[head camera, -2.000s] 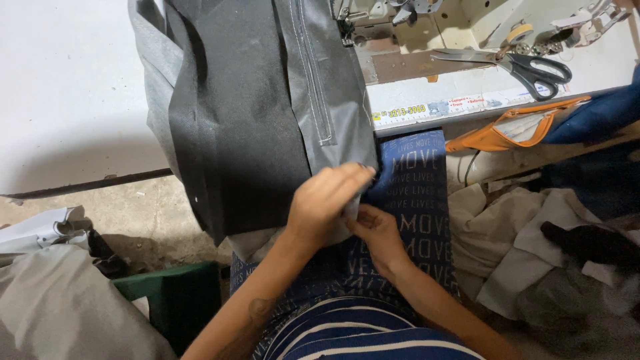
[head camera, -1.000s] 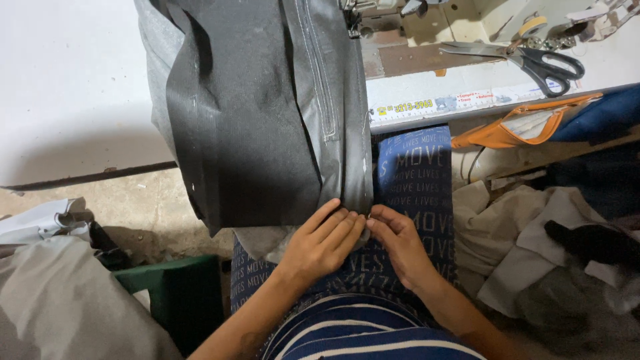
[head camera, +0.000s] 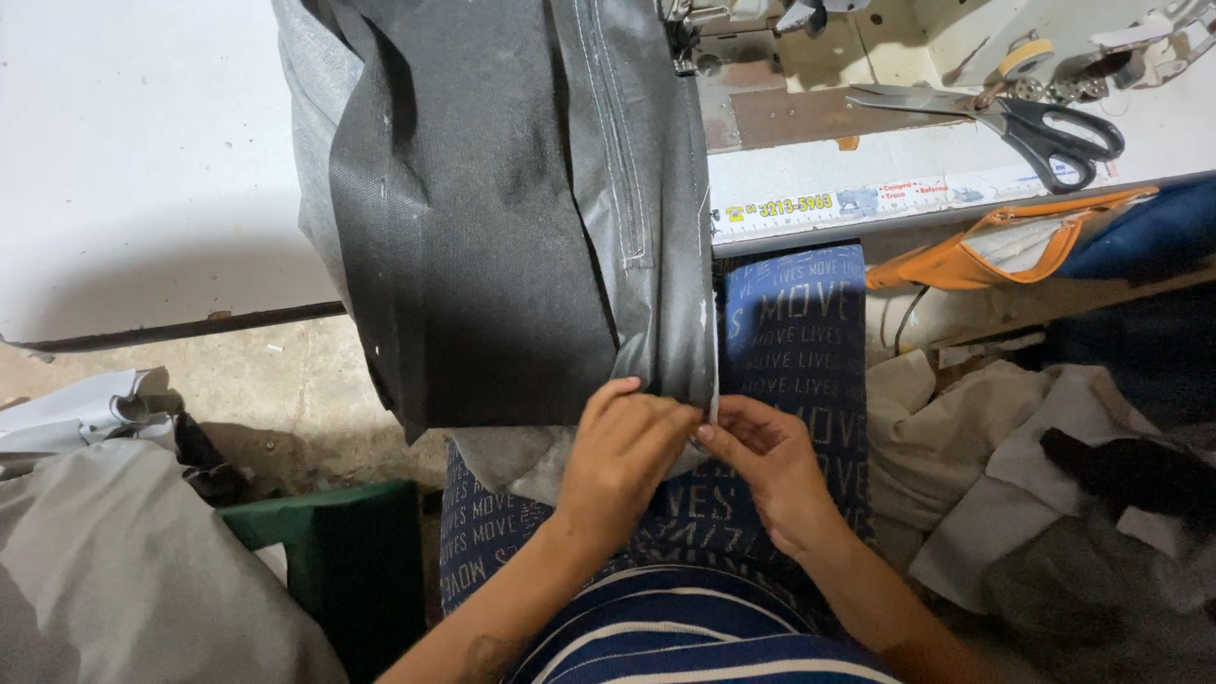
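Observation:
A large dark grey and black fabric piece (head camera: 484, 218) with a stitched zipper (head camera: 617, 142) drapes over the table's front edge onto my lap. Its right edge runs up to the presser foot of a sewing machine (head camera: 682, 52). My left hand (head camera: 627, 456) grips the lower right corner of the fabric. Against it, my right hand (head camera: 769, 456) pinches the same edge between thumb and fingers, where a thin white strip (head camera: 714, 366) shows. The fingertips of both hands nearly meet; what lies between them is partly hidden.
Black-handled scissors (head camera: 1054, 138) lie on the white table (head camera: 152, 171) beside the machine, near a printed ruler strip (head camera: 807, 211). An orange zippered pouch (head camera: 1016, 242) hangs at the right edge. Fabric heaps (head camera: 1007, 446) lie at right, more grey fabric (head camera: 123, 551) and a green block (head camera: 351, 560) at left.
Both hands stay at the lower right corner of the fabric. Since the frame one second ago, the white strip has come into view at the edge by my fingers.

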